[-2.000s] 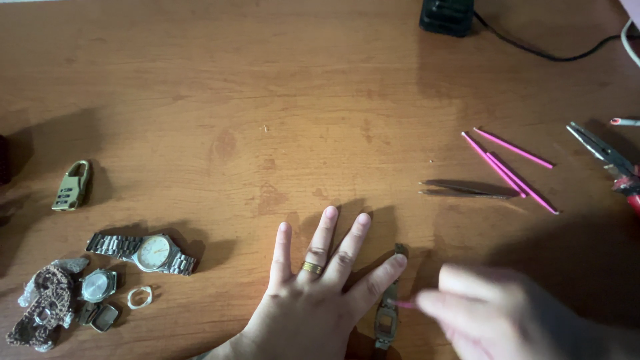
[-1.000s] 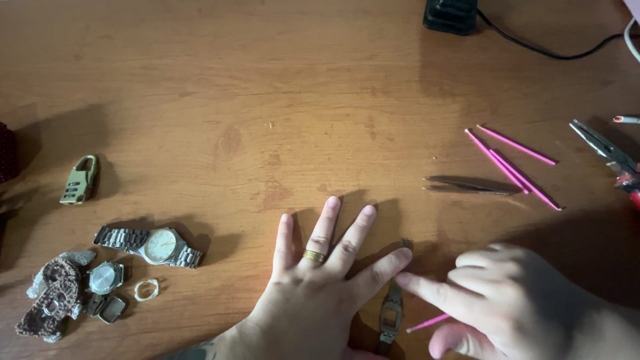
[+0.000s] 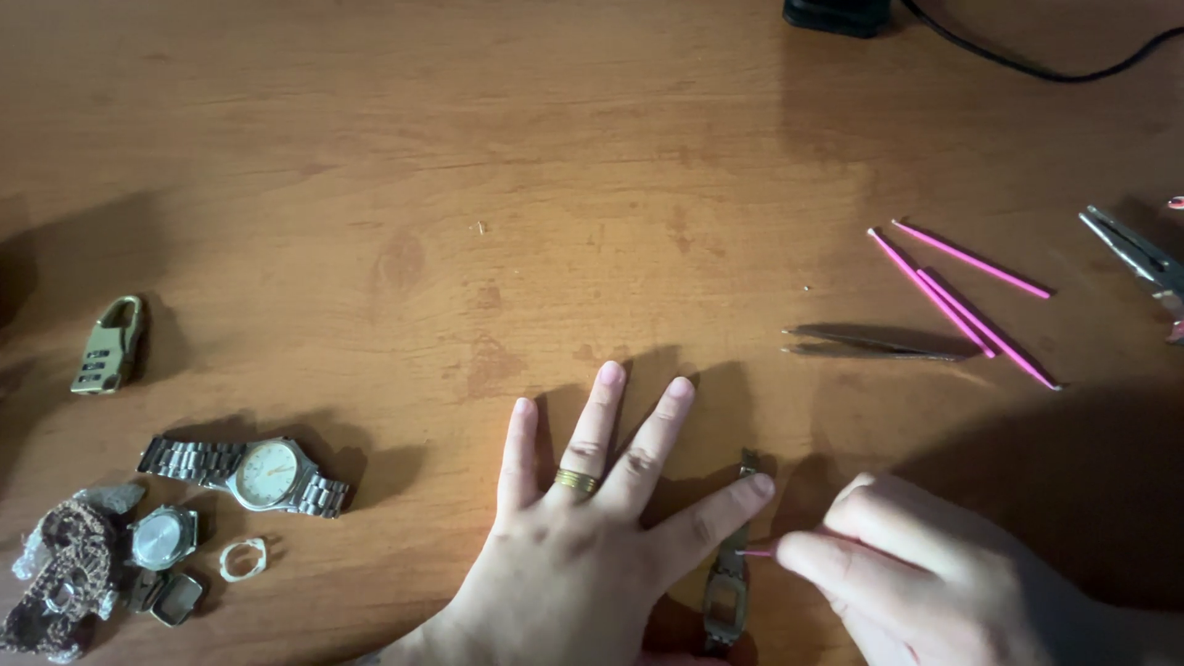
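Note:
My left hand [image 3: 592, 546] lies palm down with its fingers spread, a gold ring on one finger. Its index finger presses on the metal band of a small watch frame [image 3: 726, 601] with an open case. To the right, my right hand [image 3: 888, 573] pinches a pink micro applicator brush [image 3: 757, 553], its tip touching the band just above the case. Most of the brush is hidden by the fingers. Tweezers [image 3: 869, 350] lie above the right hand, beside several pink micro applicator brushes [image 3: 971, 259].
At left are a combination padlock [image 3: 106, 351], a metal-band wristwatch [image 3: 268, 474], a watch case [image 3: 164, 536], a small square case part [image 3: 176, 599], a pale ring-shaped part [image 3: 242, 560] and a crocheted piece [image 3: 60, 583]. Pliers [image 3: 1133, 250] lie at right; a black adapter [image 3: 837, 14] with cable is behind.
My right hand, a second ago with a fingertip by the left index finger and the brush lower down, has drawn back right and now holds the brush tip against the band.

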